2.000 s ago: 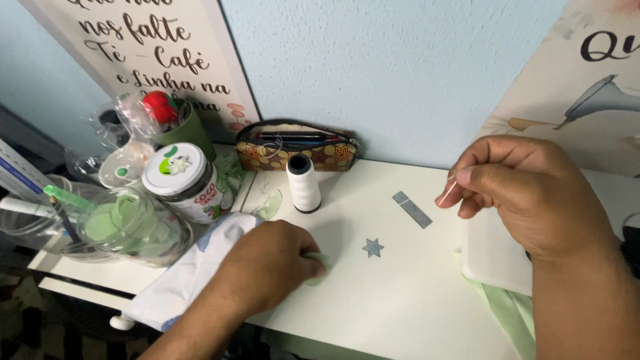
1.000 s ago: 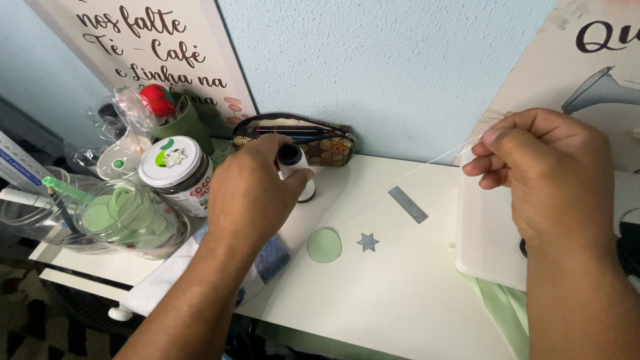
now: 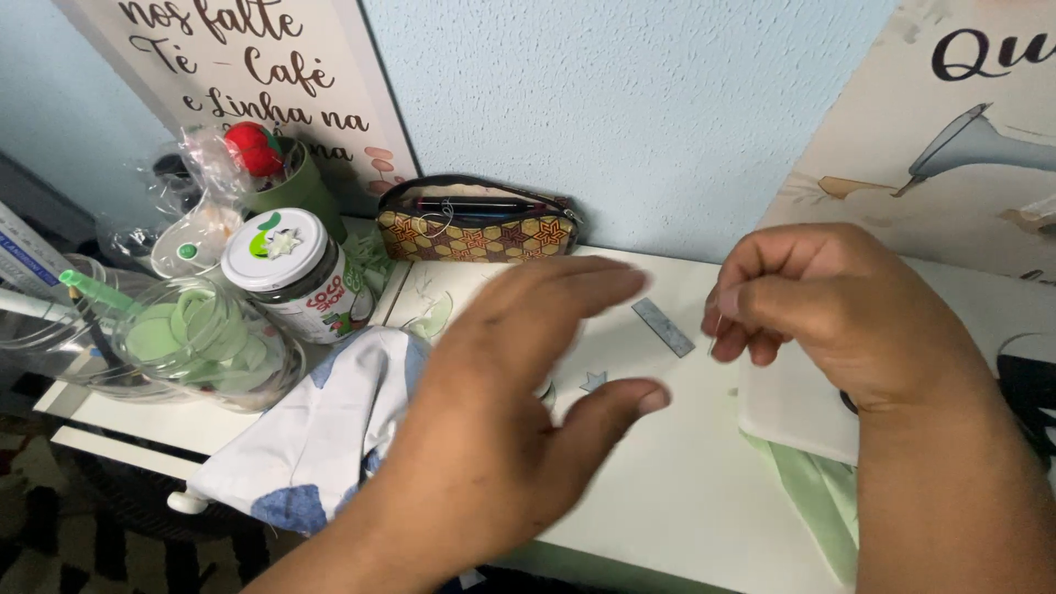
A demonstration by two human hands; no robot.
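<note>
My left hand [image 3: 528,396] is raised over the middle of the white table, fingers and thumb apart, with nothing seen between them. It hides the place around the thread spool, which does not show. My right hand [image 3: 808,305] pinches a thin thread [image 3: 716,330] between thumb and fingers at the right; whether a needle is there cannot be told. Between the hands lies a grey rectangular strip [image 3: 663,327]. Partly behind my left thumb is a small grey star [image 3: 593,380]. White cloth with blue patches [image 3: 330,421] lies left of my left hand.
A patterned zip pouch [image 3: 478,235] holding pens stands open against the wall. To the left are a lidded glass jar [image 3: 285,272], a clear jar of green fabric circles [image 3: 198,338] and a green pot [image 3: 309,190]. A white object [image 3: 796,412] rests on green fabric [image 3: 813,487] at the right.
My left hand, at the thread spool one second ago, has let go and moved right and nearer, fingers spread. My right hand still pinches the thread, now lower. The green circle by the star is now mostly hidden.
</note>
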